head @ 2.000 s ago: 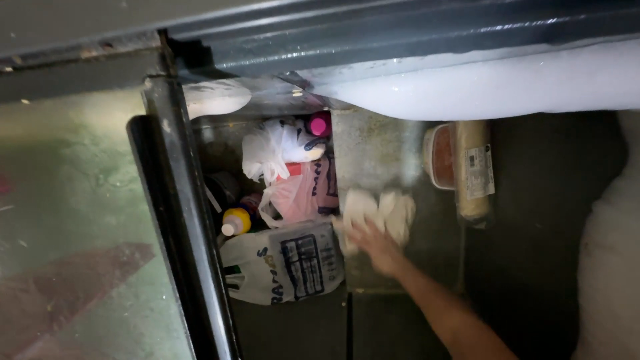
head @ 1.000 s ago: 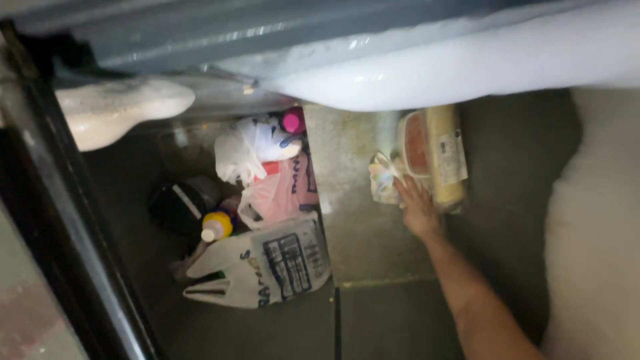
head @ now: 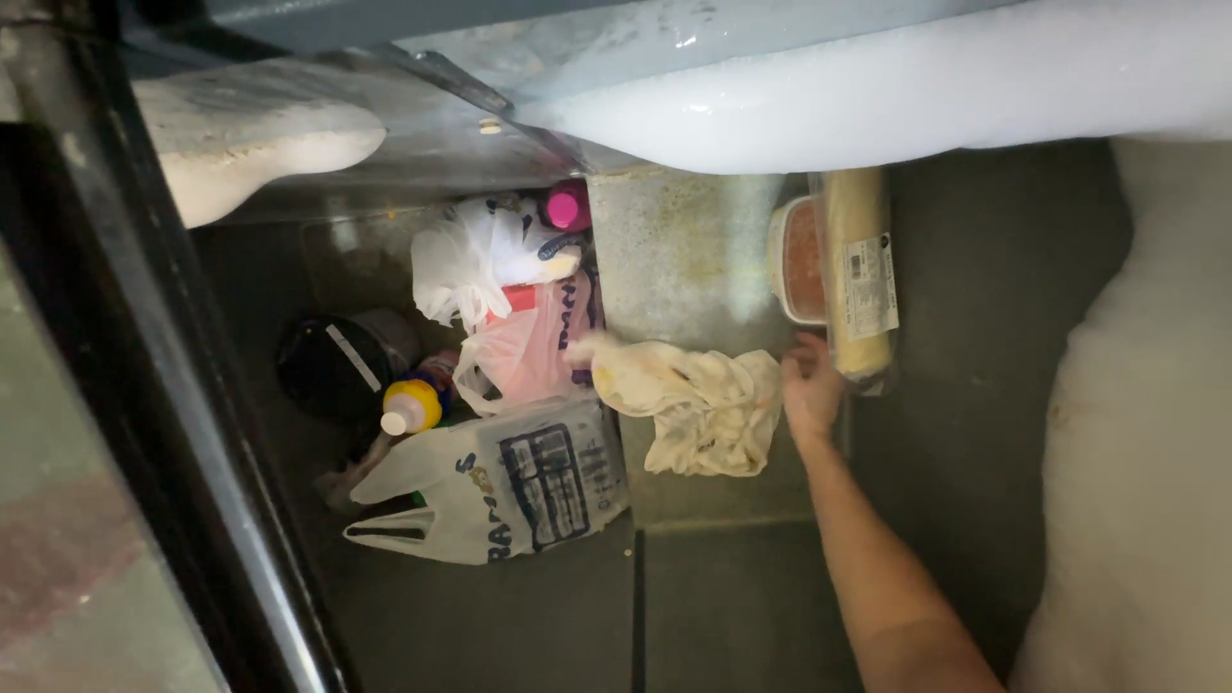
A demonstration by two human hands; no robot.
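My right hand (head: 813, 393) reaches in from the lower right, its fingers at the lower end of a clear plastic tub (head: 803, 260) with reddish contents. Against the right side of that tub lies a long pale-yellow wrapped roll (head: 859, 279) bearing a label. A crumpled cream cloth (head: 714, 409) spreads just left of my hand, over the raised grey-green ledge (head: 683, 250); its right edge meets my fingers, and whether they grip it cannot be told. The cloth's left end is blurred. My left hand is out of view.
Left of the ledge, lower down, are a white plastic bag (head: 462, 260), a pink bag (head: 520, 346), a large printed bag (head: 500, 486), a yellow bottle (head: 414, 406) and a dark-lidded tub (head: 332, 366). Thick frost (head: 828, 106) lines the upper wall. A black frame bar (head: 183, 385) crosses the left.
A second ago the cloth was bunched under my hand beside the tub; now it lies spread out to the hand's left. Since two seconds ago, my hand has moved right, toward the tub and roll.
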